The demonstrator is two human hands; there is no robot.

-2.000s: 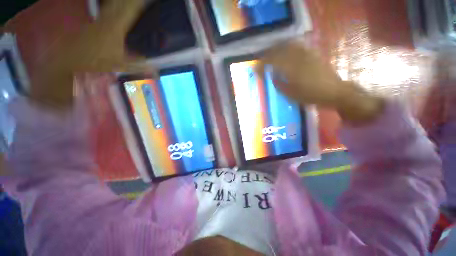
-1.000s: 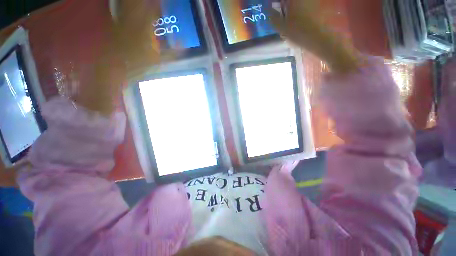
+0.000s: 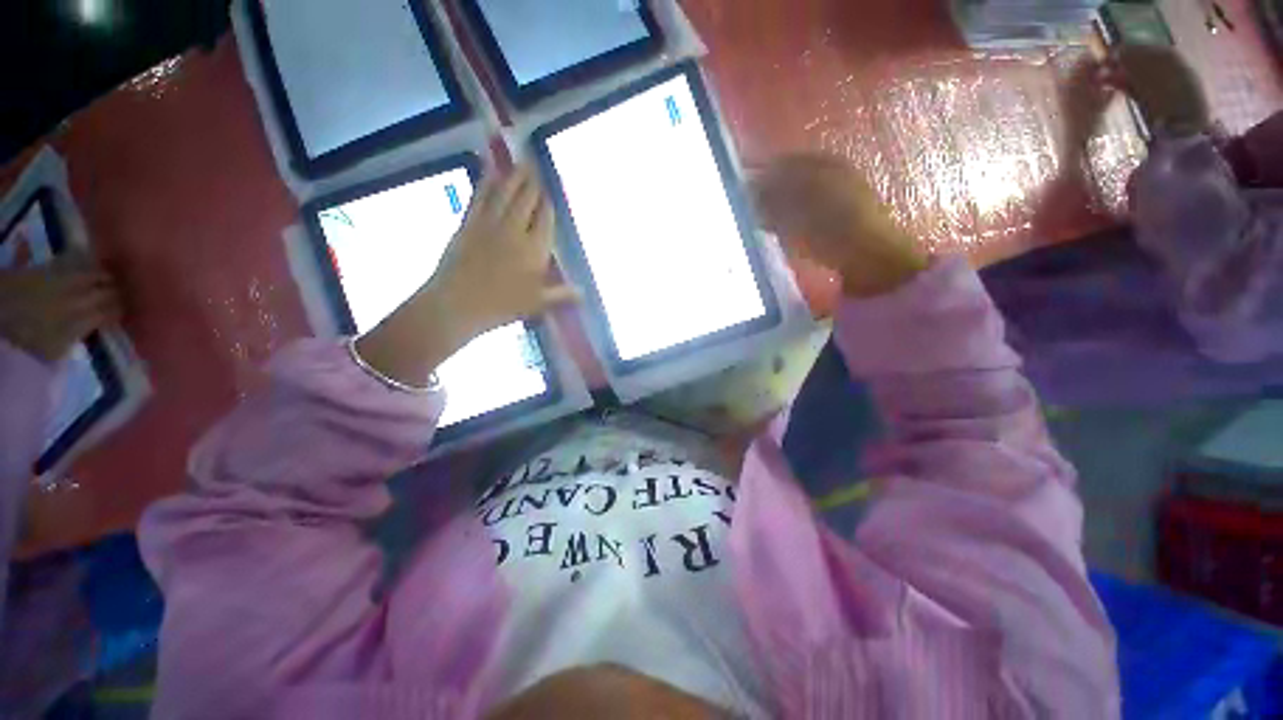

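Observation:
Two tablets with glowing white screens lie side by side in front of me, the left tablet (image 3: 401, 274) and the right tablet (image 3: 654, 225), with white sleeves under them. The right one looks larger and tilted; whether it is raised is unclear. My left hand (image 3: 486, 267) is over the left tablet, fingers apart, fingertips near the gap between the two. My right hand (image 3: 837, 218) is at the right tablet's right edge, blurred; its fingertips are partly hidden, and I cannot tell if they grip it. Two more lit tablets, far left (image 3: 359, 71) and far right (image 3: 563, 35), lie beyond.
At the left, another person's hand (image 3: 64, 303) is on a tablet (image 3: 78, 401) in a white sleeve. At the right, another person's hand (image 3: 1161, 92) is near a pale stack (image 3: 1027, 17). A red crate (image 3: 1217, 556) and a blue crate (image 3: 1182, 654) are low right.
Both hands have come back from the far tablets to the near pair. The far screens changed from wallpaper to pale screens. The right tablet appears larger and turned. The other person's left-side hand has appeared.

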